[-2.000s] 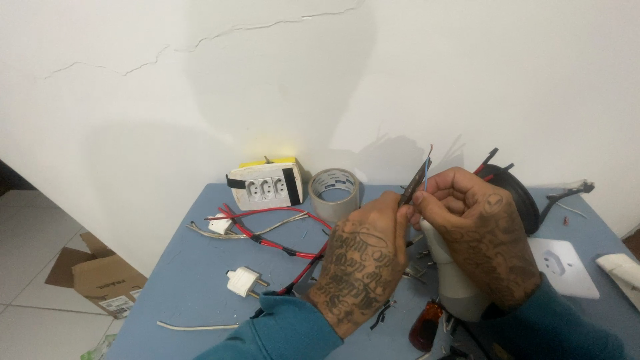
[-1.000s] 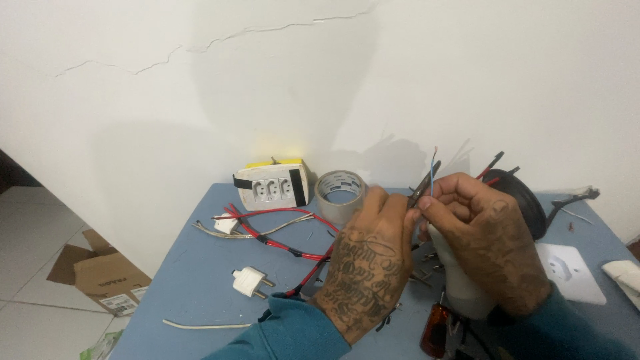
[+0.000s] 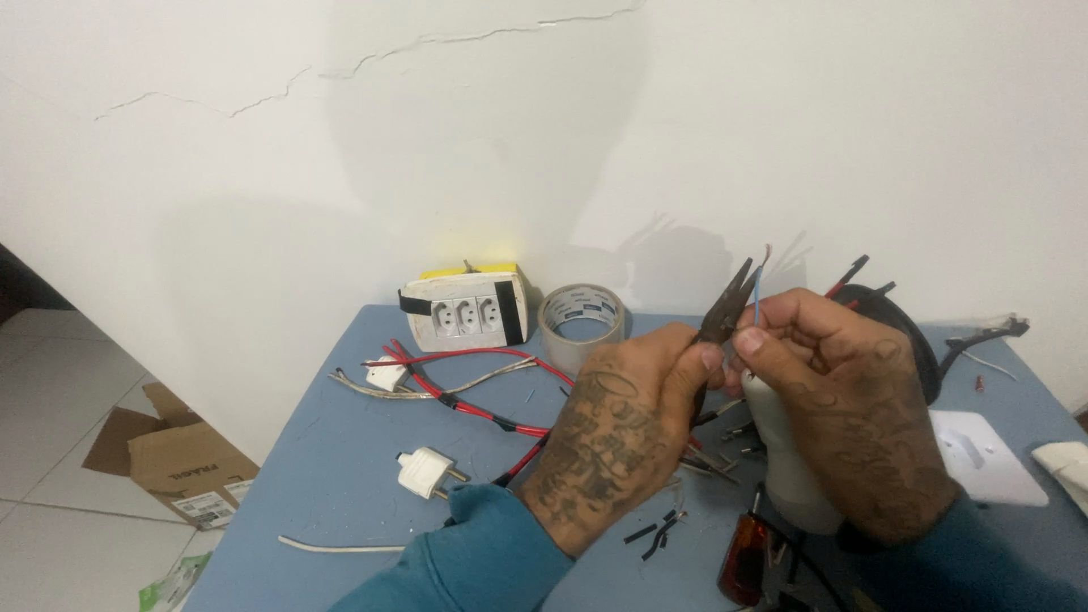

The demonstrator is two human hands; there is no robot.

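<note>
My left hand (image 3: 612,416) is closed around a pair of pliers (image 3: 722,310), whose dark jaws point up and stand slightly apart. Beside the jaws, my right hand (image 3: 837,391) pinches a thin blue wire (image 3: 757,297) between thumb and fingers; bare copper strands show at its upper end. Whether the jaws touch the wire cannot be told. Under my right hand stands a white rounded object (image 3: 790,467), partly hidden. A screwdriver with an amber handle (image 3: 742,561) lies below, near the table's front.
On the blue table (image 3: 340,476) are a triple socket box (image 3: 466,314), a tape roll (image 3: 583,323), red wires (image 3: 476,410), a white plug (image 3: 427,473) and a white socket plate (image 3: 986,459). Wire scraps (image 3: 659,531) lie near the front. A cardboard box (image 3: 187,467) sits on the floor at left.
The plier jaws, close together one second ago, now stand apart beside the blue wire. Both hands stay close together above the table.
</note>
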